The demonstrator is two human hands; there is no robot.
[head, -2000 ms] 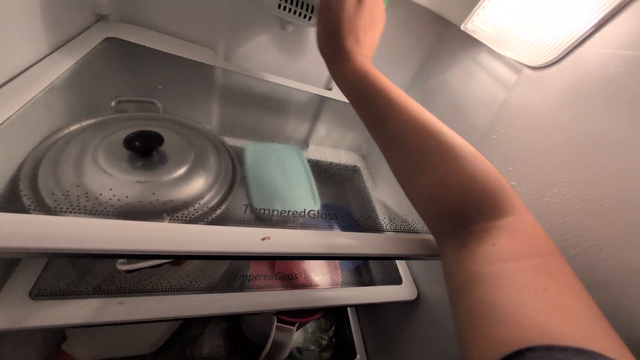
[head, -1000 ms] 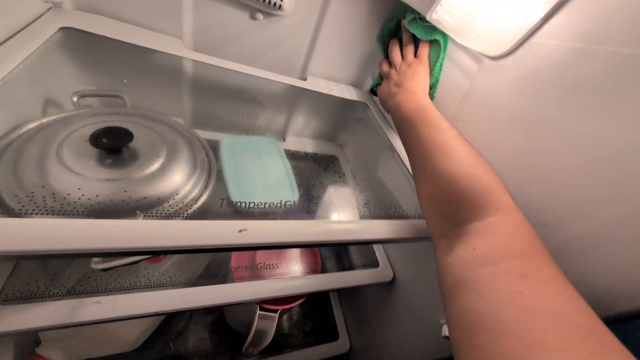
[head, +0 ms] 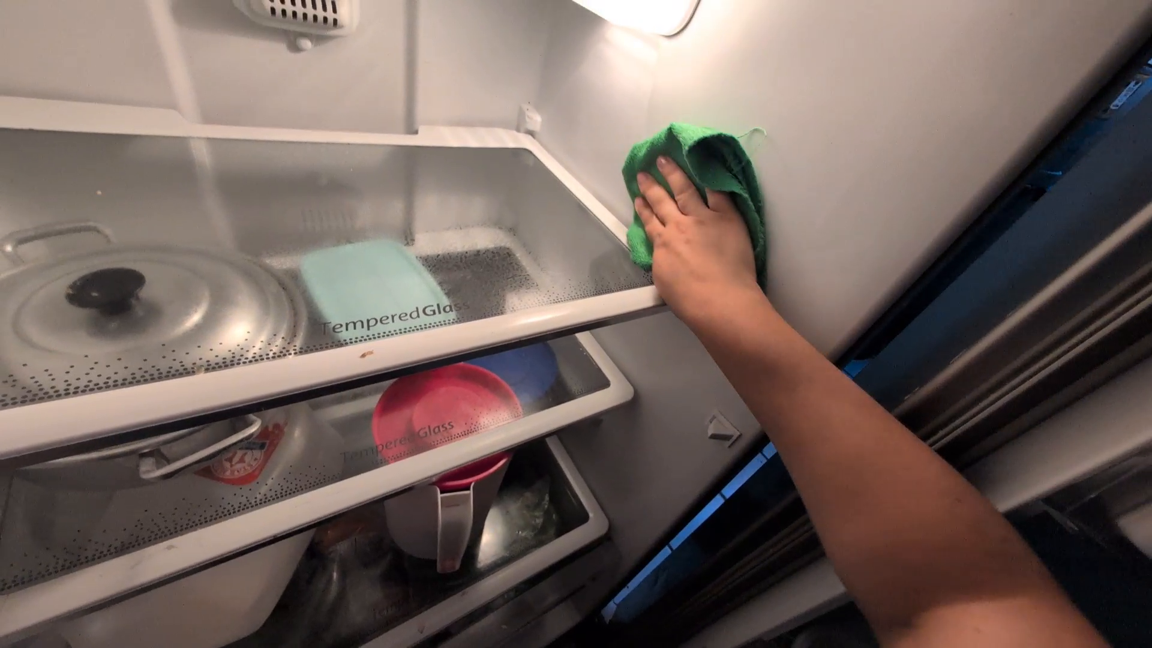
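My right hand (head: 706, 247) presses a green cloth (head: 688, 148) flat against the refrigerator's right inner wall (head: 810, 135), just beyond the right end of the upper glass shelf (head: 585, 312). The fingers are spread over the cloth, whose upper edge is folded. A loose thread sticks out at its top right. Below the cloth, the wrist is close to the shelf's front corner. My left hand is out of view.
Through the upper shelf show a metal pot with a lid (head: 153, 306) and a light-blue lidded container (head: 373, 279). Lower down are a pitcher with a red lid (head: 447, 418), a blue lid (head: 522, 371) and a white container (head: 198, 585). A lamp (head: 648, 11) glows above.
My right hand has moved the green cloth from the back upper corner near the lamp down and forward along the side wall. The view has shifted to the right.
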